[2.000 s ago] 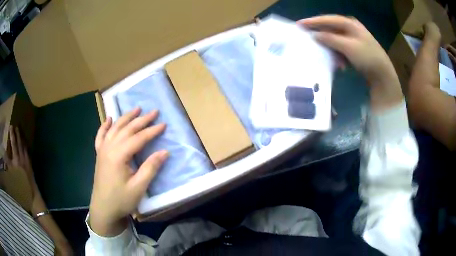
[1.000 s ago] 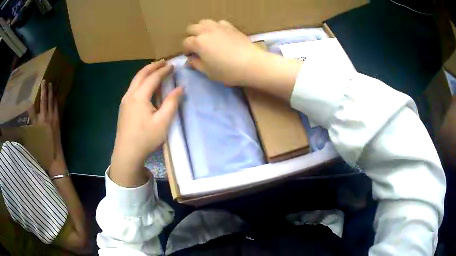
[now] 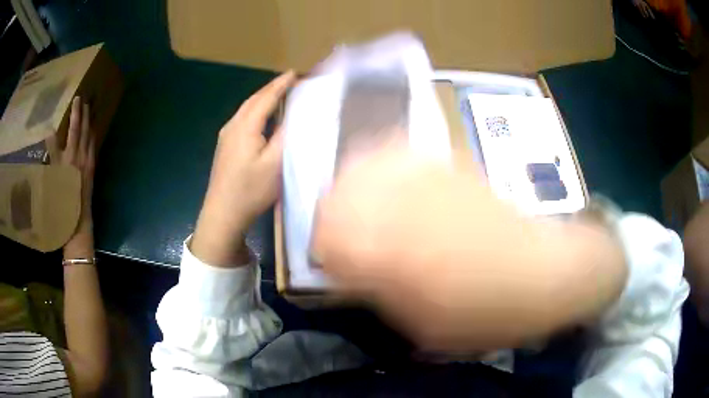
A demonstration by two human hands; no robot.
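The open carton [image 3: 282, 256] lies in front of me, its lid [image 3: 389, 31] standing up behind. In its left part a whitish sleeve [image 3: 307, 148], blurred, is raised around a dark brownish face [image 3: 373, 109], likely a speaker. My right hand [image 3: 435, 241] is large and blurred over the carton's middle and front; its fingertips cannot be made out. My left hand [image 3: 245, 167] is at the carton's left wall, fingertips at the rim and partly behind the sleeve. The white leaflet [image 3: 525, 140] lies flat in the right part. The accessory box [image 3: 448, 116] shows only a strip between.
The carton is on a dark-green table [image 3: 179, 155]. At the left, another person's hand [image 3: 80, 148] rests against a brown carton [image 3: 47, 101]. At the right edge are part of another carton [image 3: 680, 186] and a person's arm [image 3: 697, 256].
The carton sits further right and squarer to me. My right hand has moved down toward me from the carton's back left. The sleeve is now raised, with a dark face showing.
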